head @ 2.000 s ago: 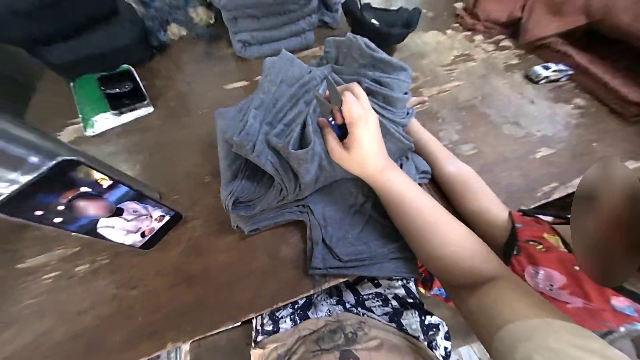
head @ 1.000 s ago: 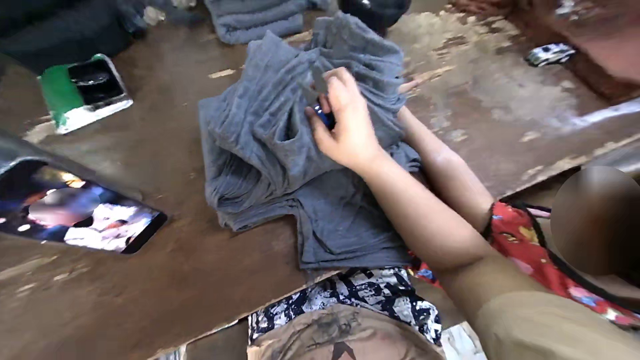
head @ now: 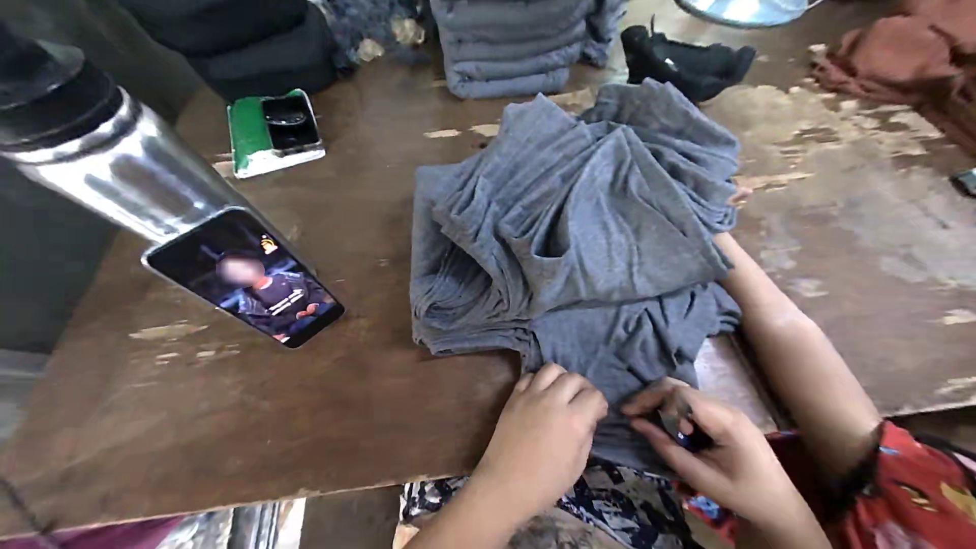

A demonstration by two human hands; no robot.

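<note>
A heap of grey knit fabric garments (head: 595, 221) lies on the wooden table, its lower part hanging toward my lap. My left hand (head: 560, 412) rests on the lower cloth near the table edge, its fingers curled onto the fabric. To its right, my right hand (head: 705, 435) holds small thread snips (head: 679, 427), dark with metal blades, partly hidden in the palm; its fingertips touch the same cloth. Between the two hands runs a narrow strip of grey cloth.
A phone (head: 248, 282) leans on a steel bottle (head: 145, 168) at left. Behind are a green-and-white box (head: 248, 137), folded grey stacks (head: 511, 46), black cloth (head: 679, 65) and rust-red cloth (head: 892, 61). A co-worker's arm (head: 801, 343) reaches in from the right beneath the grey heap.
My right hand has come down from the top of the grey heap to its lower part, still with the snips. My left hand has come into view on the cloth.
</note>
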